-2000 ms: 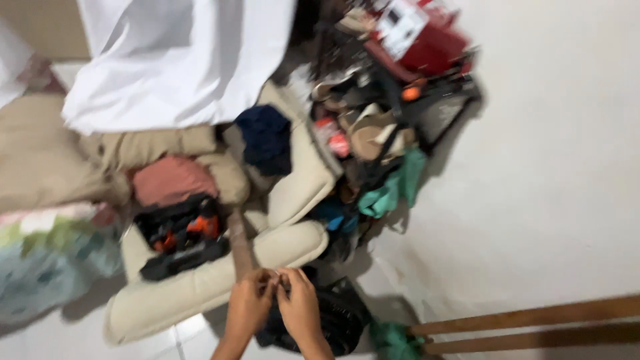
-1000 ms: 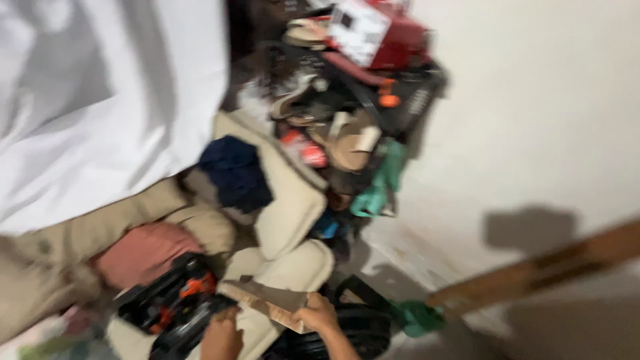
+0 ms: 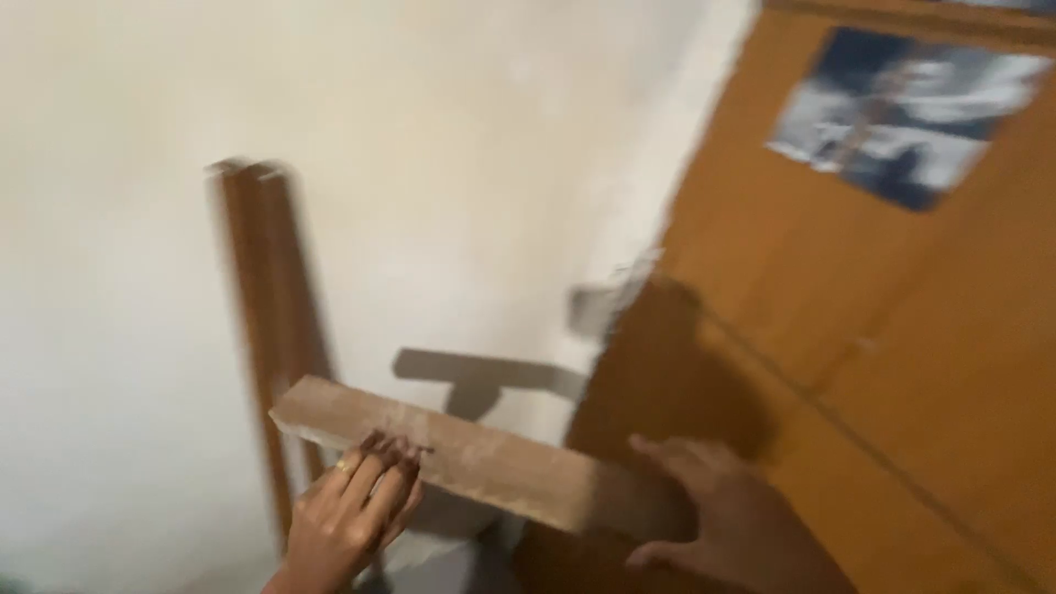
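Note:
A flat piece of wooden board (image 3: 511,470) slants across the lower middle of the head view, its far-left end raised. My left hand (image 3: 355,503) is on its left part, fingertips bent over the top face at several dark marks or small dark pieces that are too blurred to name. At the board's right end is my right hand (image 3: 726,520), thumb and fingers spread around that end; whether it touches the wood cannot be told. A ring shows on a finger of my left hand.
Long wooden strips (image 3: 268,330) lean against the pale wall (image 3: 462,165) at left. An orange-brown wooden panel (image 3: 825,289) with a picture (image 3: 907,115) on it stands at right. Shadows of the board and hands fall on the wall.
The view has swung far from the cushions and piled items to the wall and panel. My right hand, earlier closed at the board's end, is now spread.

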